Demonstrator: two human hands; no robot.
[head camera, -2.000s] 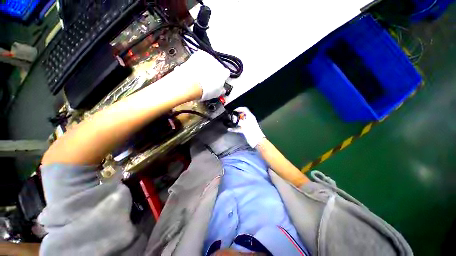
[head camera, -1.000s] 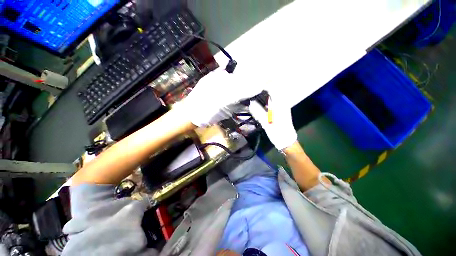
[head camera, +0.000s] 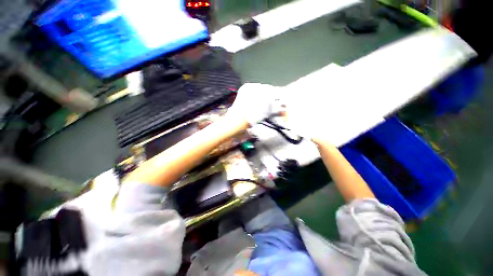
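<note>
The view is blurred. My left hand (head camera: 258, 102), in a white glove, is above the right end of the upper fixture, fingers near a black output cable (head camera: 284, 131); its grip is unclear. My right hand (head camera: 300, 128) is white-gloved and washes out against the white bench beside the cable; its fingers cannot be made out. A black power adapter (head camera: 202, 197) lies in the lower test fixture (head camera: 213, 211), its thin lead running right. Another dark adapter (head camera: 172, 141) shows in the upper fixture, partly behind my left forearm. A small green block (head camera: 247, 145) sits between them.
A bundled black cord (head camera: 286, 168) is at the bench's front edge. A black keyboard (head camera: 178, 102) and blue monitor (head camera: 121, 35) stand behind the fixtures. The white bench (head camera: 373, 89) runs right, with a blue bin (head camera: 432, 186) below. Black bricks (head camera: 67, 232) sit lower left.
The view has swung, showing more of the monitor and far bench. My hands have moved from the lower fixture's right end to the upper fixture's right end. The bundled cord now shows at the bench edge.
</note>
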